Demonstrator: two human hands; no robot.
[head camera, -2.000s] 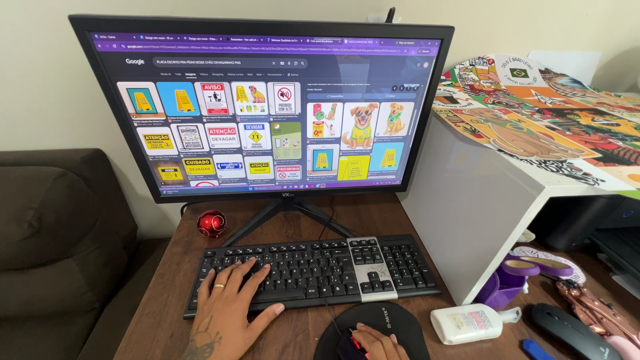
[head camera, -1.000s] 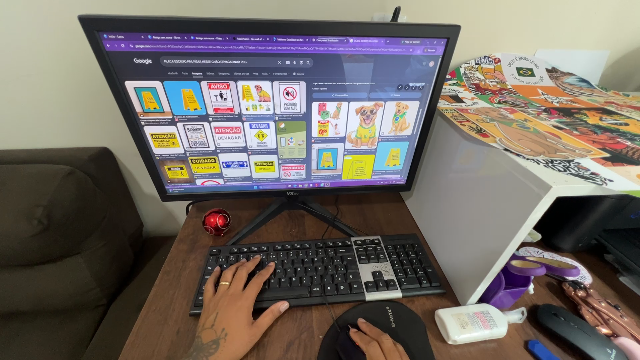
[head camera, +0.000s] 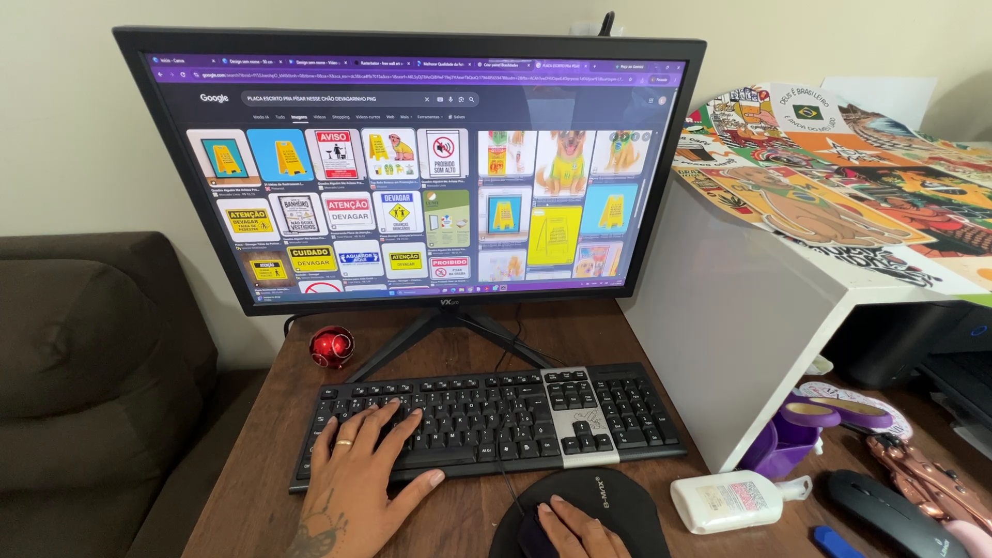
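Observation:
My left hand (head camera: 360, 473) rests spread over the left part of a black keyboard (head camera: 465, 457), fingertips on the keys and thumb at its front edge; it wears a ring. At the bottom, my right hand (head camera: 581, 531) lies over a dark computer mouse (head camera: 535, 535), partly hidden under the fingers, on a black mouse pad (head camera: 635, 504). Behind the keyboard a monitor (head camera: 446, 302) stands on its splayed legs, showing a page of picture results with signs and cartoon dogs.
A red bauble (head camera: 332, 346) sits left of the stand. At right are a white cabinet (head camera: 721, 310) bearing printed sheets (head camera: 845, 201), a white bottle (head camera: 728, 501), purple scissors (head camera: 806, 411), a second black mouse (head camera: 891, 511) and a blue object (head camera: 835, 541). A dark sofa (head camera: 77, 372) stands left.
The right-hand results column on the monitor has scrolled, its pictures now sitting higher, with more showing below. My left hand stays on the keyboard, and my right hand stays at the mouse.

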